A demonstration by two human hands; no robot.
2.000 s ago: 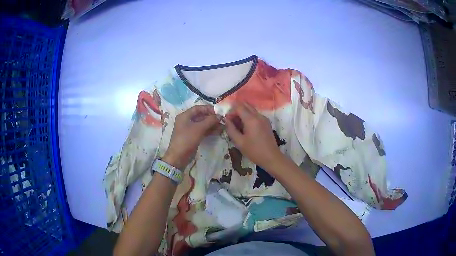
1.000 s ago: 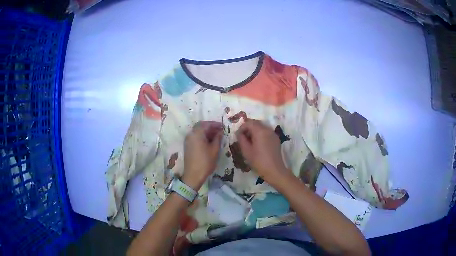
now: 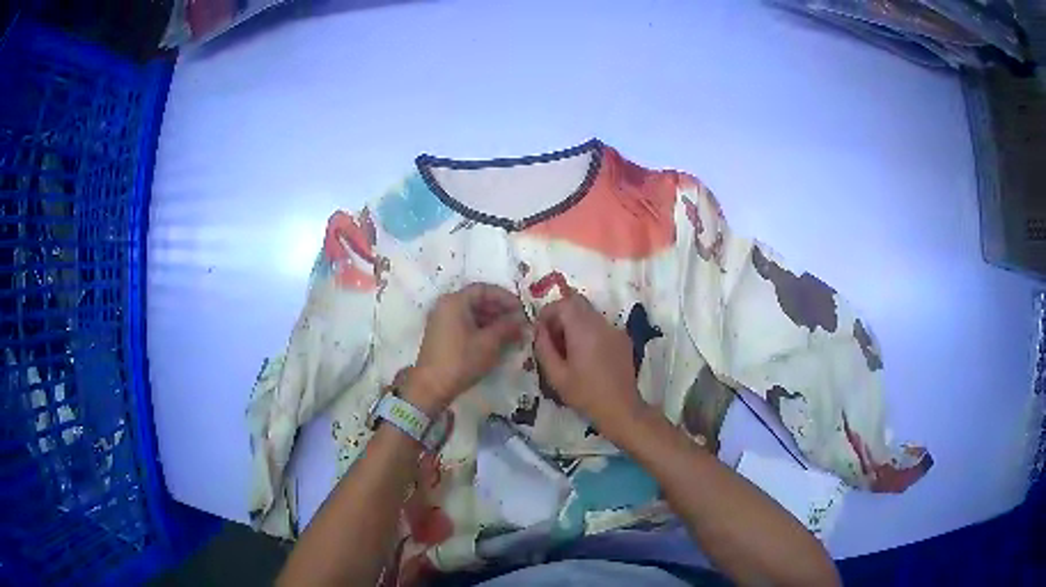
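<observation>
A long-sleeved printed blouse [image 3: 459, 258] lies face up on the white tabletop, its dark-bound round neck away from me and both sleeves spread. My left hand [image 3: 470, 341] and my right hand [image 3: 583, 350] meet at the front opening below the neckline. Their fingertips pinch the cloth edges there. The fingers hide the exact spot they hold. The lower body of the blouse is bunched near me, with a pale inner part showing. A white card [image 3: 791, 491] lies partly beside my right forearm.
A blue plastic crate [image 3: 78, 298] stands along the left edge. Glossy bagged garments [image 3: 918, 25] lie at the far right, and another bagged item [image 3: 224, 21] is at the far left corner. A brown carton [image 3: 1015, 172] stands at the right edge of the white table [image 3: 734, 80].
Both hands have moved down the front opening from just under the neckline to mid-chest and come together again. The neckline now lies flatter and rounder. More of the white card showed one second ago.
</observation>
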